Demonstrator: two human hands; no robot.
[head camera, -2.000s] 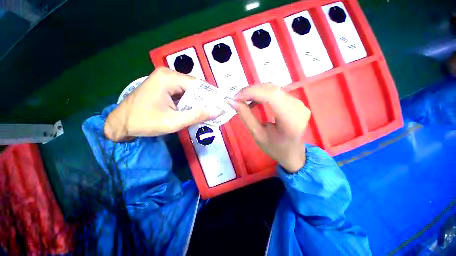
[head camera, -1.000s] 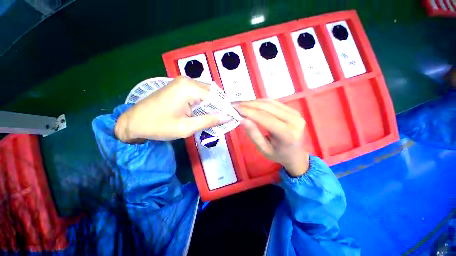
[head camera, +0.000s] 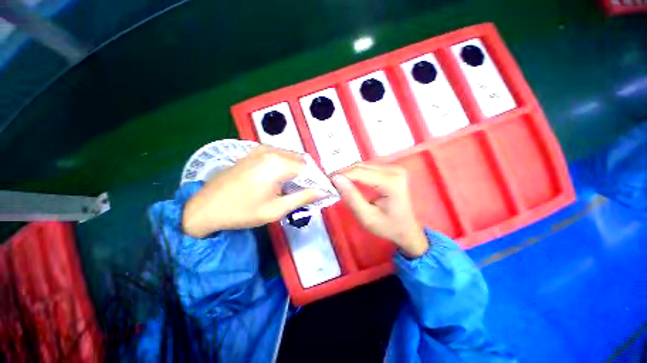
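Note:
My left hand holds a white printed label strip, which fans out behind the hand and folds to a point between the hands. My right hand pinches at the tip of the strip; whether a loose label is in its fingertips cannot be told. Both hands are over the red tray. The tray's far row holds several white units, each with a black round part. One more white unit lies in the near row at the left, partly covered by the strip and my left hand.
Red trays lie at the left edge, below a pale metal bar. Part of another red tray shows at the top right. A blue sleeve is at the right edge.
The view has shifted, so tray and hands sit lower in the picture. More of the strip fans out behind my left hand than two seconds ago. Both hands stay together at the strip's tip.

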